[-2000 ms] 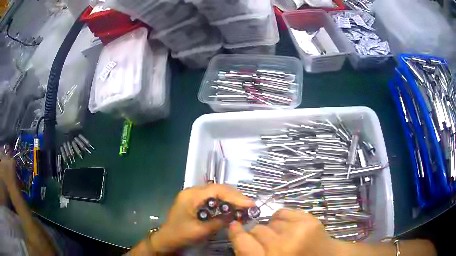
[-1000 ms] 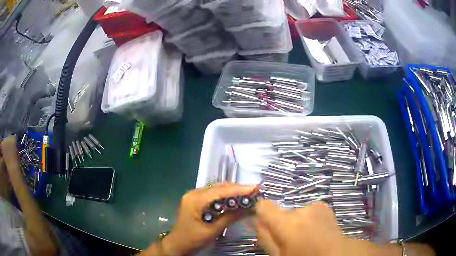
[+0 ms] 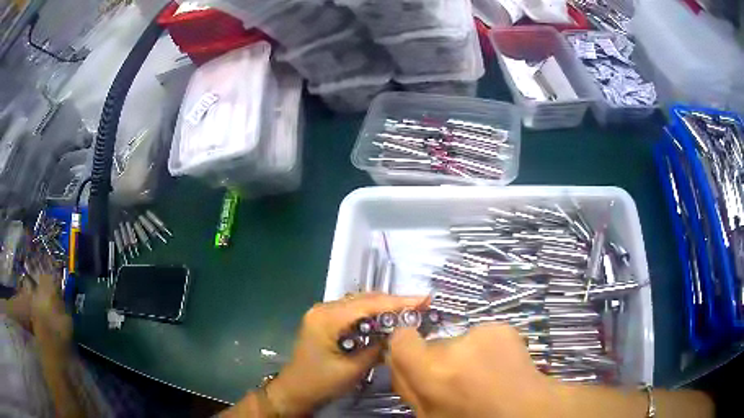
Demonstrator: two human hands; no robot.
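Note:
My left hand [image 3: 326,347] holds several wired metal cylinders [image 3: 387,321] in a row, their dark round ends with pale centres facing me. My right hand [image 3: 469,367] is against the row, its fingertips touching the cylinders near the right end; whether it grips one is hidden. Both hands are over the near edge of the white parts tray [image 3: 338,237]. The tray is heaped with silver cylinders [image 3: 522,269] at its middle and right, and a few stand apart at its left.
A clear plastic box [image 3: 367,159] of cylinders sits behind the tray. Blue crates [image 3: 693,269] are at right. Stacked lidded boxes [image 3: 220,122], a black hose [image 3: 106,139], a green item [image 3: 226,219], a smartphone [image 3: 150,292] and a coworker's arm [image 3: 45,326] are at left.
The view has shifted, so the bench appears further right than at first. The row in my left hand has spread out and shows one more end at right. My right hand has moved in against it.

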